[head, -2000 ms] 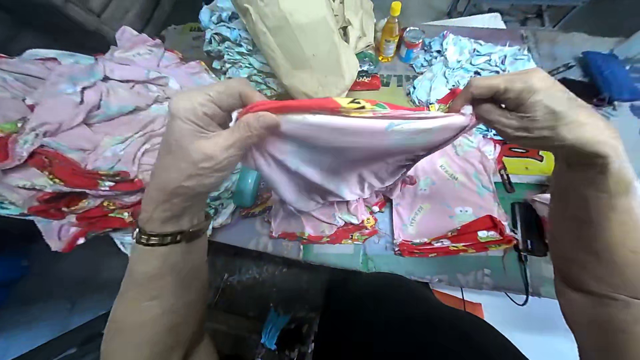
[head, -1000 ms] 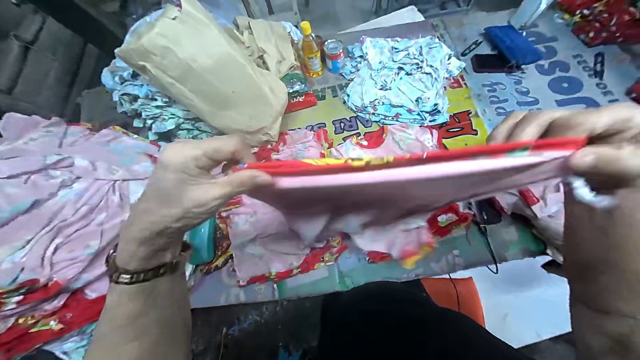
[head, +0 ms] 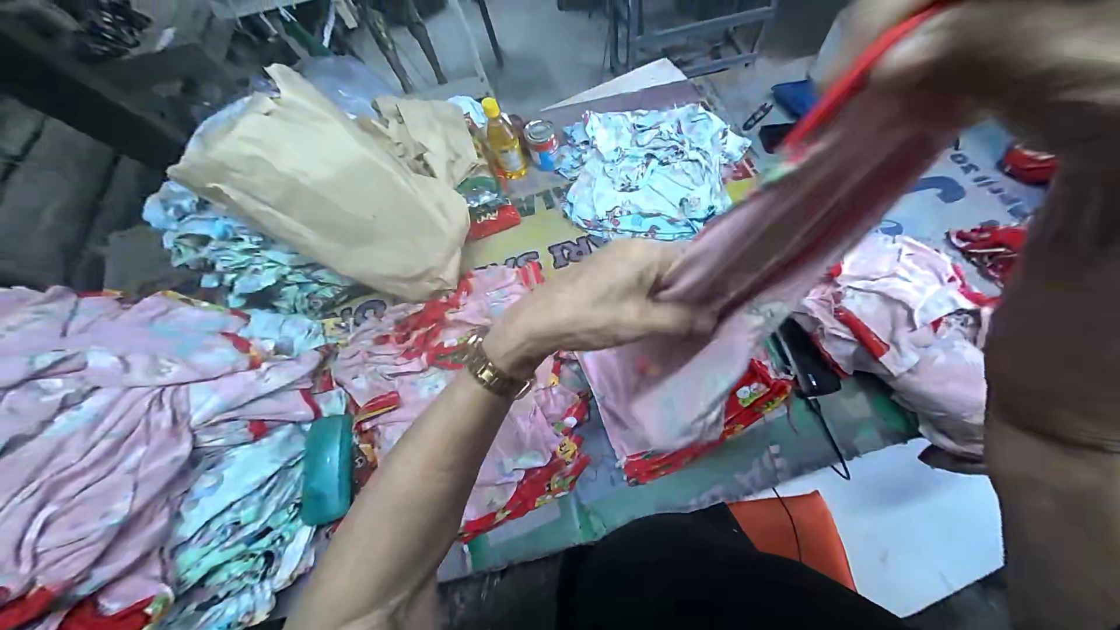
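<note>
Both hands grip a pink cloth garment (head: 805,210) with a red edge, stretched slantwise and blurred by motion. My left hand (head: 604,302), with a gold-coloured watch at the wrist, closes on its lower end near the middle. At the upper right, my right hand (head: 989,61) is blurred and holds the upper end by the red edge. Below the garment lies a pink piece with red printed trim (head: 674,411). More pink and red pieces (head: 525,446) are spread to its left.
Pink garments (head: 96,420) heap at the left beside a teal case (head: 327,470). Behind stand a brown paper bag (head: 332,184), a yellow-capped bottle (head: 505,144) and a can (head: 542,144). Light-blue garments (head: 652,175) lie at the back. A black device (head: 805,359) with a cable sits right.
The held garment has gone from roughly level to a steep slant, with my right hand now higher. My left hand has moved toward the middle of the view.
</note>
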